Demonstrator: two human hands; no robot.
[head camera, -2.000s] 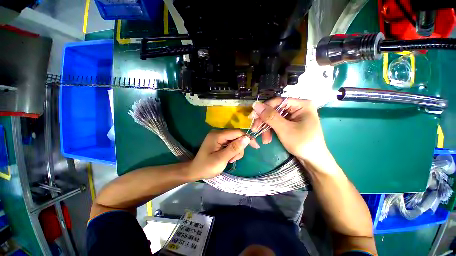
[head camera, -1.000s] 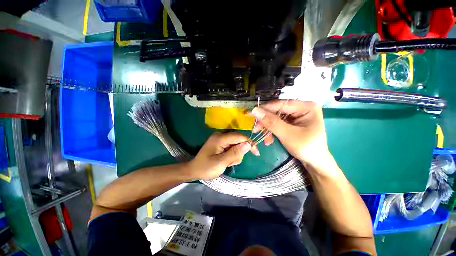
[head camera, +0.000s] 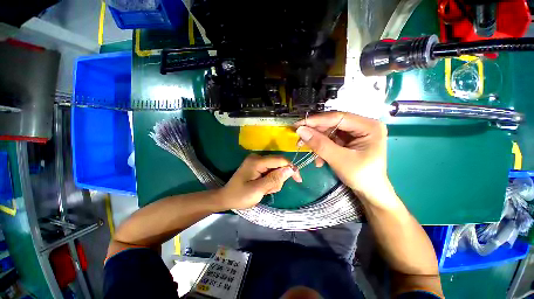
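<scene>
My left hand (head camera: 260, 180) pinches a few thin lead wires (head camera: 301, 156) between thumb and fingertips. My right hand (head camera: 345, 149) holds the same wires higher up, with one wire end standing up from its thumb and fingertip just below the machine front. The black terminal crimping machine (head camera: 275, 58) stands at the bench's far edge. A yellow plate (head camera: 263, 138) lies at its front, partly behind my hands. A thick pale wire bundle (head camera: 293, 218) curves along the near bench edge under my forearms, its frayed ends (head camera: 170, 133) at the left.
A toothed terminal strip (head camera: 152, 104) runs into the machine from the left, over a blue bin (head camera: 102, 122). A black lamp head (head camera: 398, 55) and a silver conduit (head camera: 457, 111) are at the right. Another blue bin (head camera: 486, 260) at the lower right holds wires.
My right hand has shifted slightly right, and the wire end at its fingertips has moved a little. The view has shifted slightly, with the lamp head further left. My left hand keeps its pinch.
</scene>
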